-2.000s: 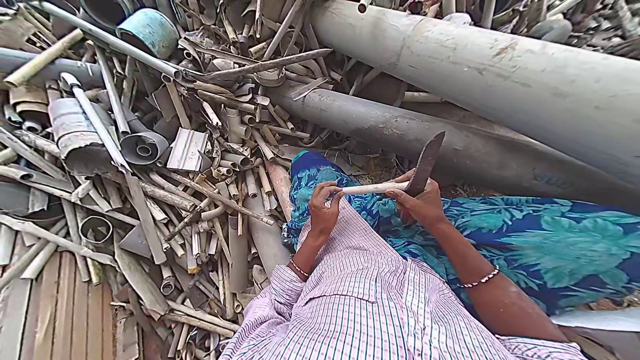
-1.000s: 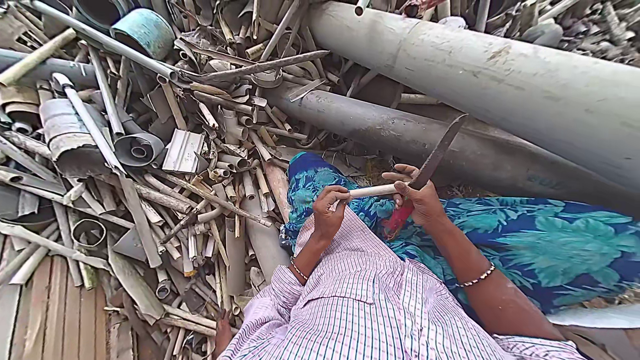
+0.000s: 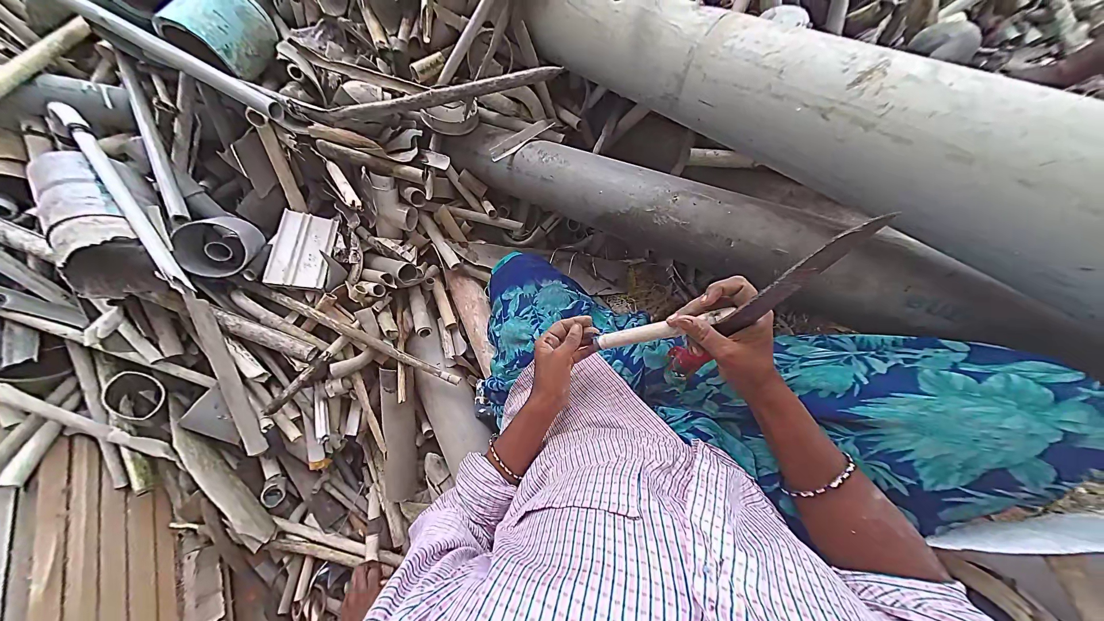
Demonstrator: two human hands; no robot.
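A short piece of white plastic pipe [image 3: 642,335] lies crosswise over my lap, between my two hands. My left hand [image 3: 562,349] pinches something small and dark at the pipe's left end, with the fingertips close together. The pipe's right end is in my right hand [image 3: 729,336], which also has a long dark blade [image 3: 811,272] in its grasp. The blade points up and to the right. A red part [image 3: 690,360], seemingly the handle, shows below my right fingers; how it is gripped is partly hidden.
Cut pipe pieces and scraps [image 3: 345,336] are heaped on the left. Two large grey pipes, a light one [image 3: 828,129] and a darker one [image 3: 655,203], run beyond my knees. Ribbed panels [image 3: 86,535] lie at lower left. Another person's hand or foot [image 3: 364,586] shows at the bottom edge.
The blade has tilted further over to the right. My left hand has shifted to the very end of the pipe, where its fingers wrapped the pipe a second ago.
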